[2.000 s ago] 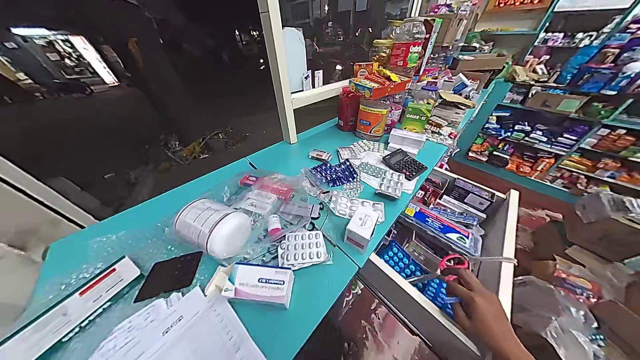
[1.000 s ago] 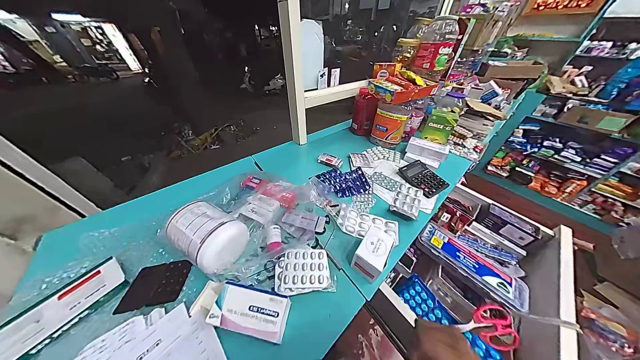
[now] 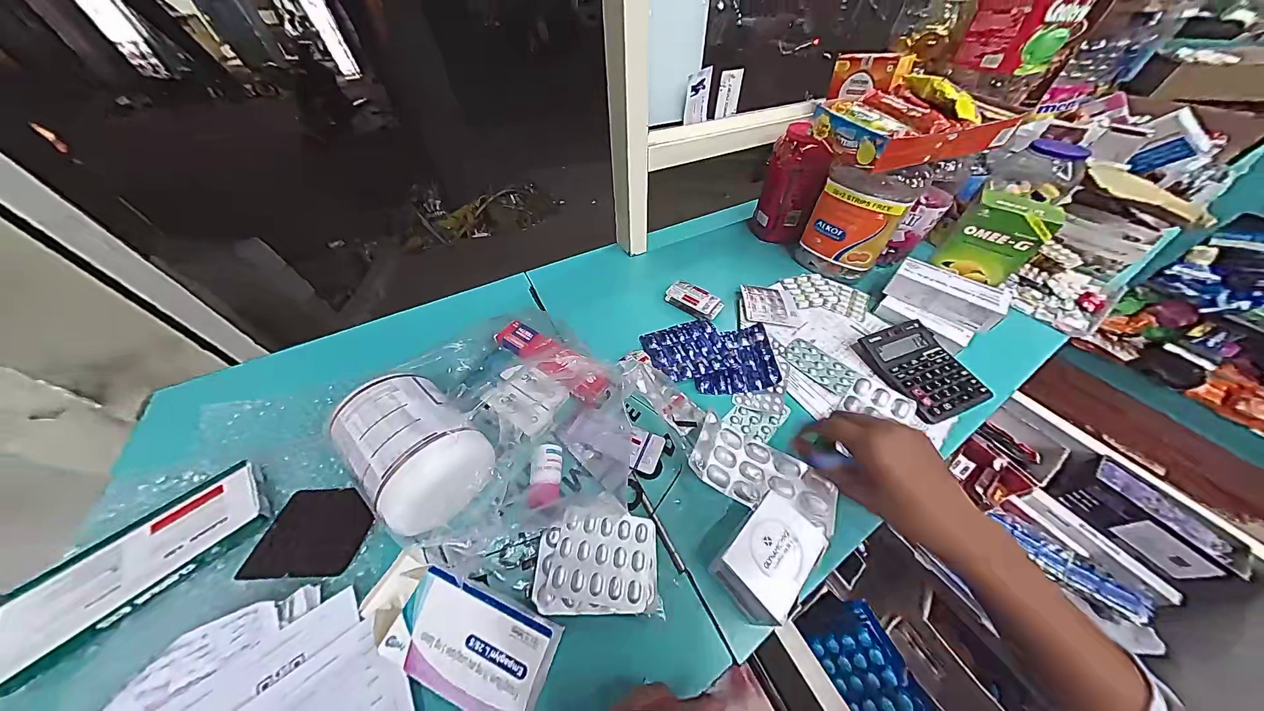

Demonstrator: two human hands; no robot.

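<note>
My right hand (image 3: 859,459) reaches in from the right, its fingers bent down over silver blister strips (image 3: 750,469) at the counter's edge. A small blue-green thing shows at its fingertips; whether they hold it is unclear. Just beyond are the black calculator (image 3: 923,367) and a silver strip (image 3: 877,400). A white carton (image 3: 770,558) stands nearer, below the hand. Only part of my left hand (image 3: 657,697) shows at the bottom edge, blurred, beside something reddish; its grip is hidden. Left of it lie an opened medicine carton (image 3: 479,637) and a tablet blister (image 3: 596,563).
A white tub (image 3: 410,454) lies among clear plastic bags with a small pink-capped bottle (image 3: 545,476). Blue strips (image 3: 711,355) lie mid-counter. Jars (image 3: 854,222) and a snack tray (image 3: 918,138) stand behind. Below right, the open drawer holds cartons and blue blister packs (image 3: 859,657).
My right hand, on the pink-handled scissors over the drawer two seconds ago, is now over the blister strips on the counter. The scissors no longer show clearly.
</note>
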